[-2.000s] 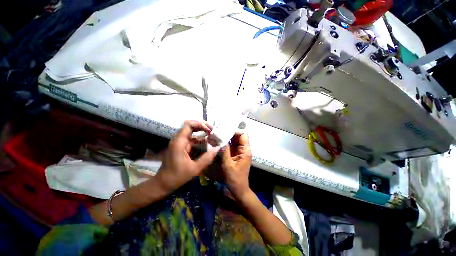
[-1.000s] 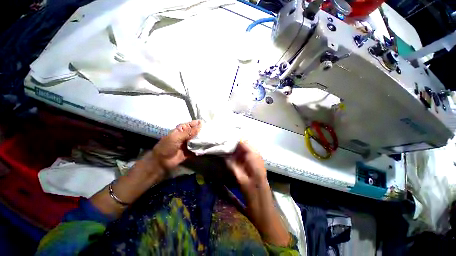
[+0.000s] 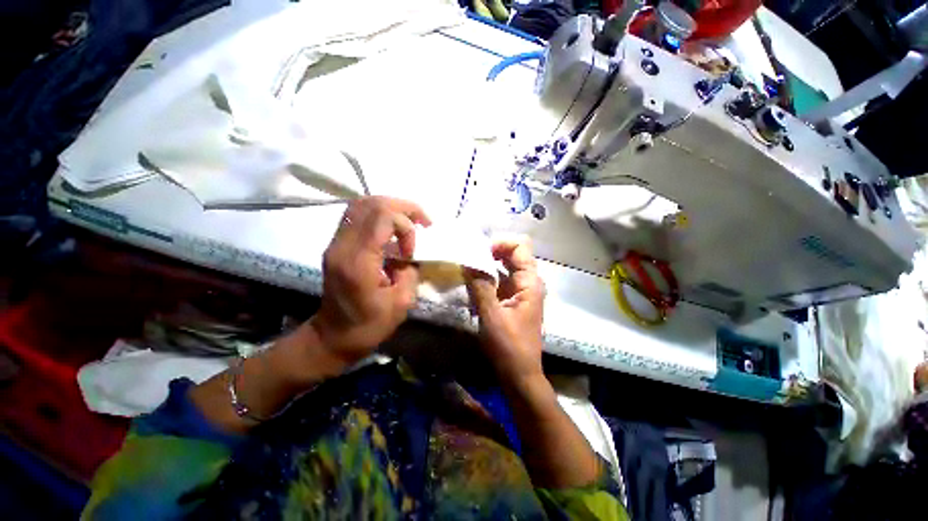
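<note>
A small white cloth piece [image 3: 445, 247] is stretched between my two bare hands over the table's front edge, left of and in front of the sewing machine's needle area. My left hand [image 3: 371, 275] grips its left end with the fingertips. My right hand [image 3: 512, 305] pinches its right end. The cloth's upper part blends into the glare on the white table. The presser foot and needle area [image 3: 524, 183] shows up and to the right of my right hand; no cloth can be made out under it in the glare.
The machine head [image 3: 702, 173] fills the right. Scissors with red and yellow loops [image 3: 643, 289] lie under its arm. White cloth pieces [image 3: 244, 153] spread over the table's left. A blue tube [image 3: 514, 63] curves behind. Red material [image 3: 51, 377] and white cloth [image 3: 137, 382] lie below left.
Both hands have risen slightly from the table's front edge. The cloth, bunched between them a second ago, is now drawn out between the fingertips. The view has shifted slightly.
</note>
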